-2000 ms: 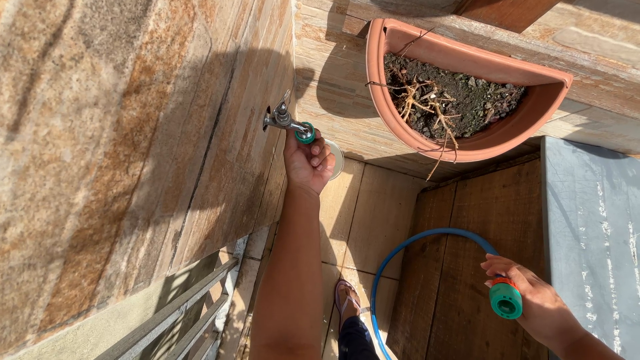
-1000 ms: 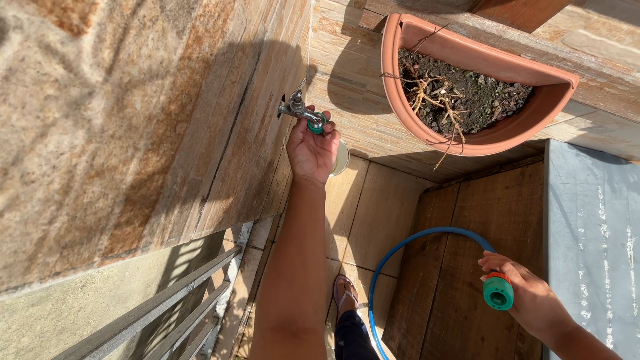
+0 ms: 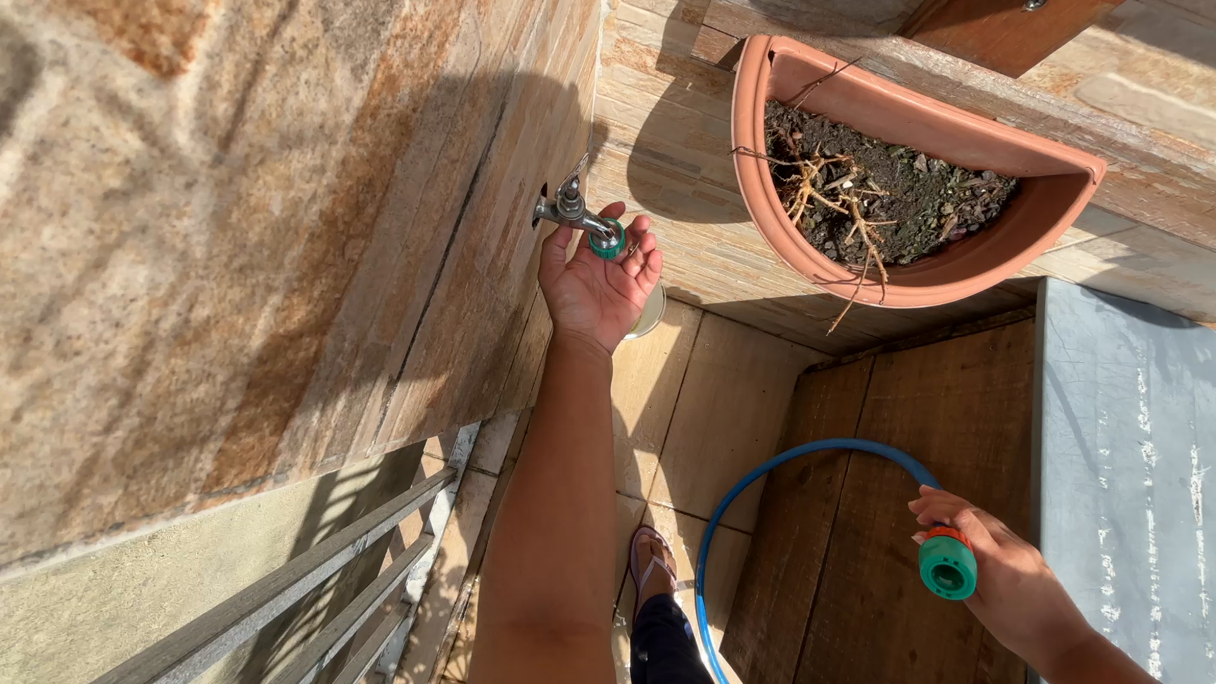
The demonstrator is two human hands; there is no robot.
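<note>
A metal wall faucet (image 3: 570, 207) juts from the stone-clad wall, with a green plastic tap adapter (image 3: 607, 239) at its spout. My left hand (image 3: 603, 294) is under the spout, palm up, its fingers spread around the adapter; whether a fingertip presses on it is hard to tell. At the lower right, my right hand (image 3: 1007, 570) holds the end of a blue garden hose (image 3: 760, 470). On that end is a green and orange hose connector (image 3: 948, 565), its round opening facing the camera. The hose curves down and left from this hand.
A half-round terracotta-coloured planter (image 3: 950, 285) with soil and dry roots hangs at the upper right. Below it stands a wooden box (image 3: 912, 475) beside a grey panel (image 3: 1130, 456). Metal railings (image 3: 285, 589) are at the lower left. A sandaled foot (image 3: 654, 560) rests on the tiled floor.
My left hand's fingers have opened from around the green adapter, which stays at the spout. My right hand still holds the hose end.
</note>
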